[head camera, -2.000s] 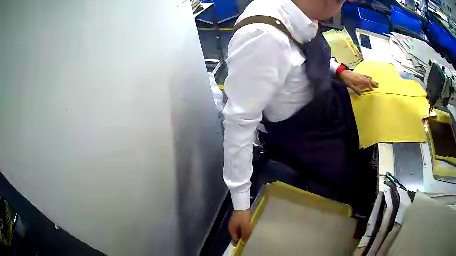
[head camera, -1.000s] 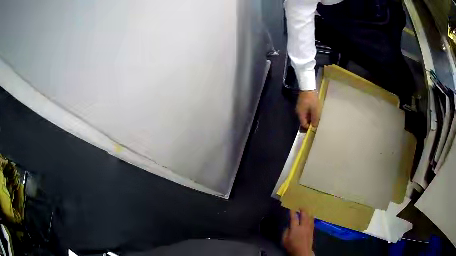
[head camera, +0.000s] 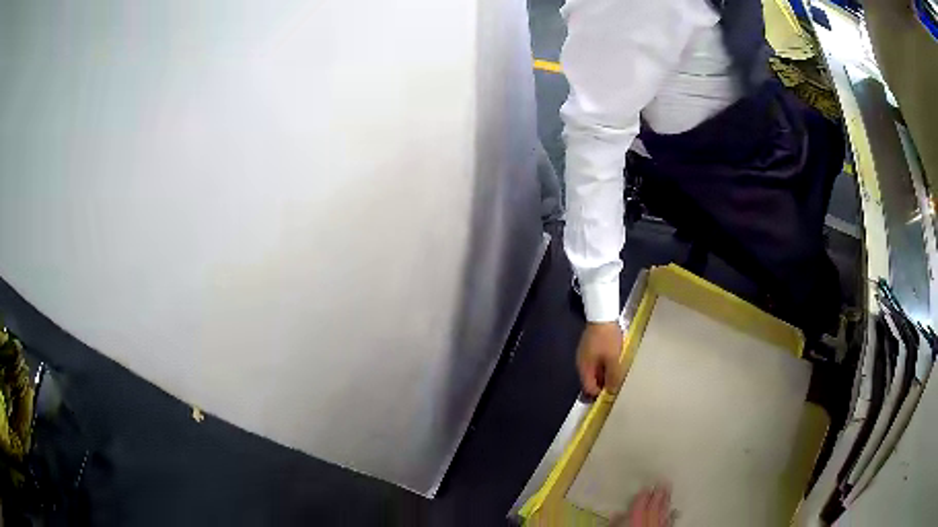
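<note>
A pale grey-beige sheet (head camera: 710, 401) lies on yellow sheets (head camera: 720, 301), which show as a border around it at the lower right. One hand, which looks like my right hand (head camera: 650, 508), comes in at the bottom edge, blurred and cut off. Its fingers lie over the lower part of the pale sheet and do not appear to grip it. My left hand is not in view. Another person's hand (head camera: 599, 360) is at the left edge of the yellow sheets.
A person in a white sleeve (head camera: 594, 206) and dark apron is beyond the stack. A large white table (head camera: 257, 226) fills the left. Several dark-edged layers (head camera: 887, 386) hang at the right beside a work table. Dark floor (head camera: 339, 494) runs along the front.
The view tipped down, then partly back up. My hand has moved from the near yellow edge onto the pale sheet. The other person's hand stays at the left edge.
</note>
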